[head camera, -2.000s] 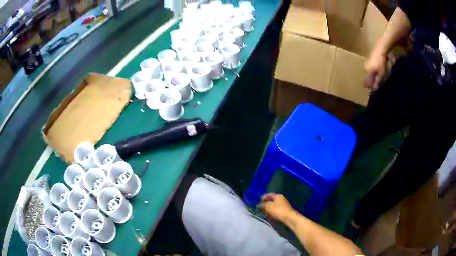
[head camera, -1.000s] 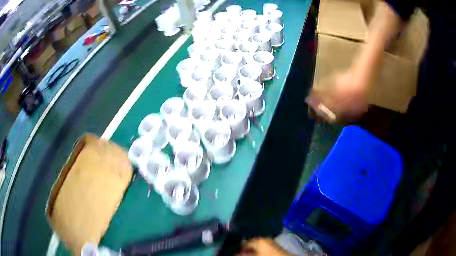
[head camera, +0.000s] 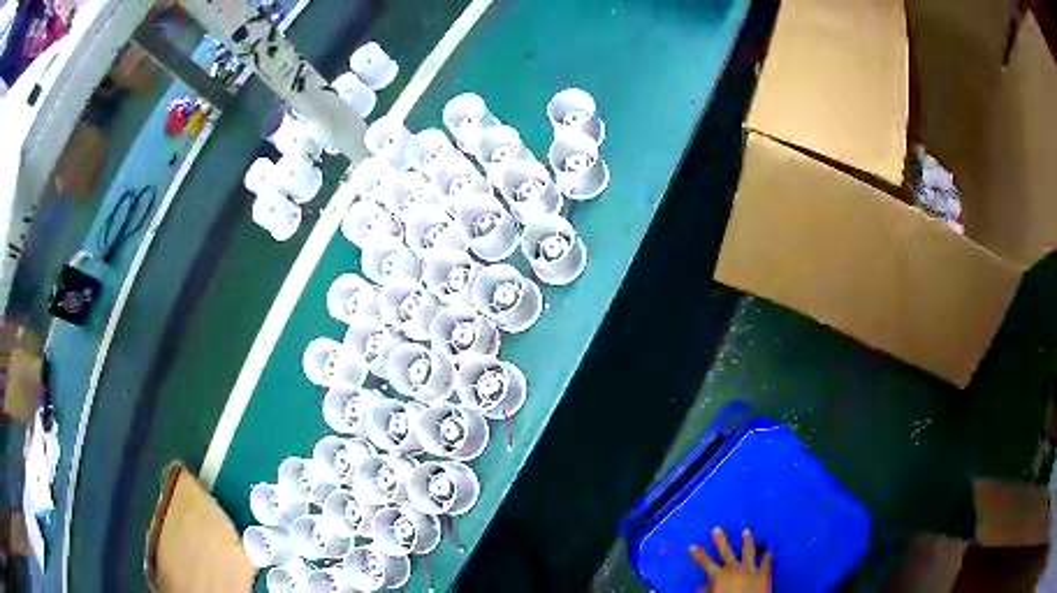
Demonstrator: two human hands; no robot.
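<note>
Many white cup-shaped motor housings (head camera: 450, 429) stand in close rows on the green-topped bench (head camera: 649, 58), open tops up, with round centres inside. A few thin leads trail beside the near cups. My right hand (head camera: 736, 568) is at the bottom edge, cut off at the wrist. Its fingers are spread on the seat of a blue plastic stool (head camera: 771, 498), to the right of the bench. It holds nothing. My left hand is out of the picture.
A large open carton (head camera: 864, 255) with some pale parts inside stands on the floor at right. More white cups (head camera: 278, 214) are on the dark green conveyor (head camera: 232, 290) beside a pale post. A cardboard tray (head camera: 197, 539) is cut off at lower left.
The view has shifted along the bench; the black screwdriver and the other person have left the picture. My right hand has come onto the stool. More cups show on the conveyor.
</note>
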